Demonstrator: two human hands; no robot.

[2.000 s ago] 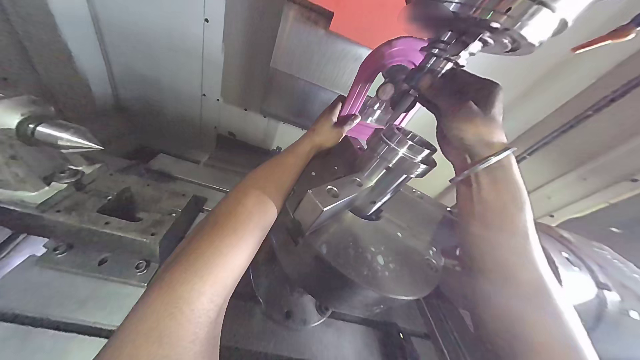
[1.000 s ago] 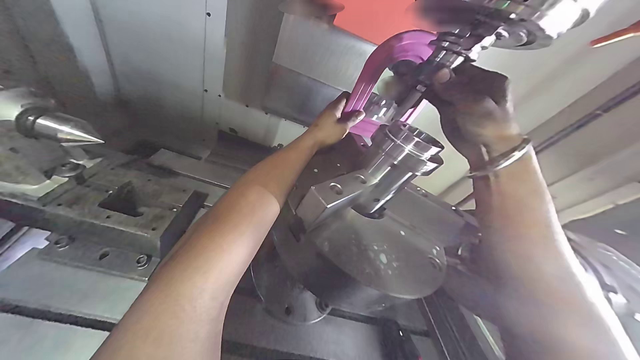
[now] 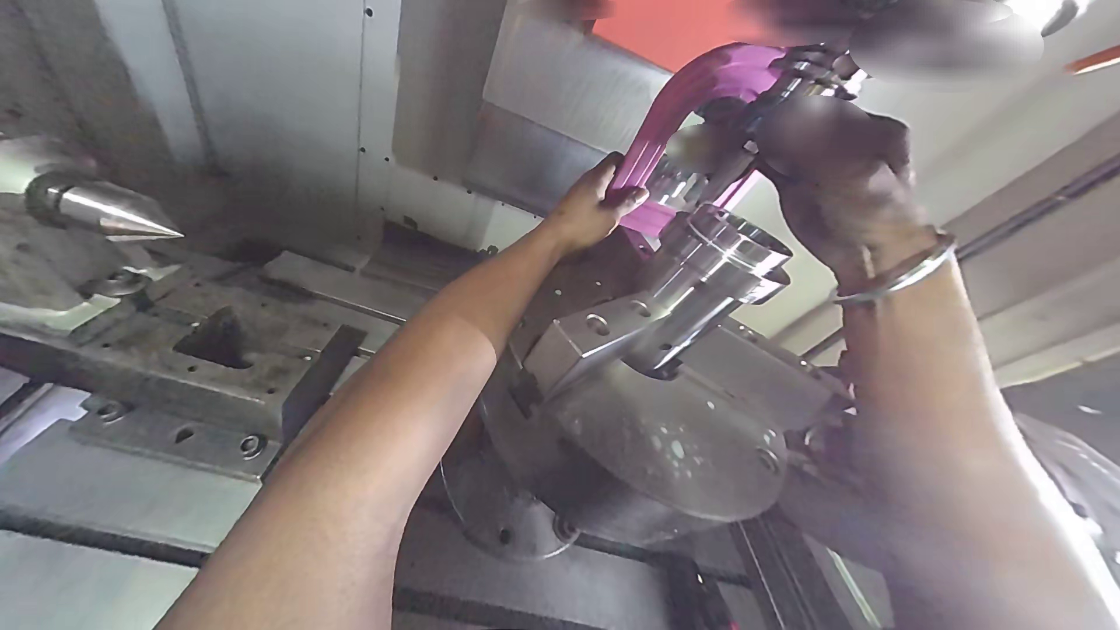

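My left hand (image 3: 595, 206) grips the lower end of a pink C-shaped frame (image 3: 661, 122), which looks like an outside micrometer's. At the frame's other end is my right hand (image 3: 836, 166), raised, with its fingers around a dark and silver part, blurred where the fingertips are; a metal bangle circles that wrist. Between the arms of the frame sits a shiny metal cylinder (image 3: 687, 179). Just below the frame, a polished stepped steel sleeve (image 3: 713, 271) stands tilted in a block on a round machine housing (image 3: 665, 437). Whether the frame touches the cylinder is hard to tell.
A pointed tailstock centre (image 3: 114, 210) juts in from the left above a flat metal carriage (image 3: 219, 350) with bolts and a square hole. Blurred machine parts (image 3: 945, 35) hang at the top right. A grey sheet-metal wall (image 3: 437, 96) is behind, with a red panel (image 3: 674, 31) above.
My left hand stays on the pink frame. My right hand has shifted slightly at the frame's upper end, its wrist a little further right than two seconds ago.
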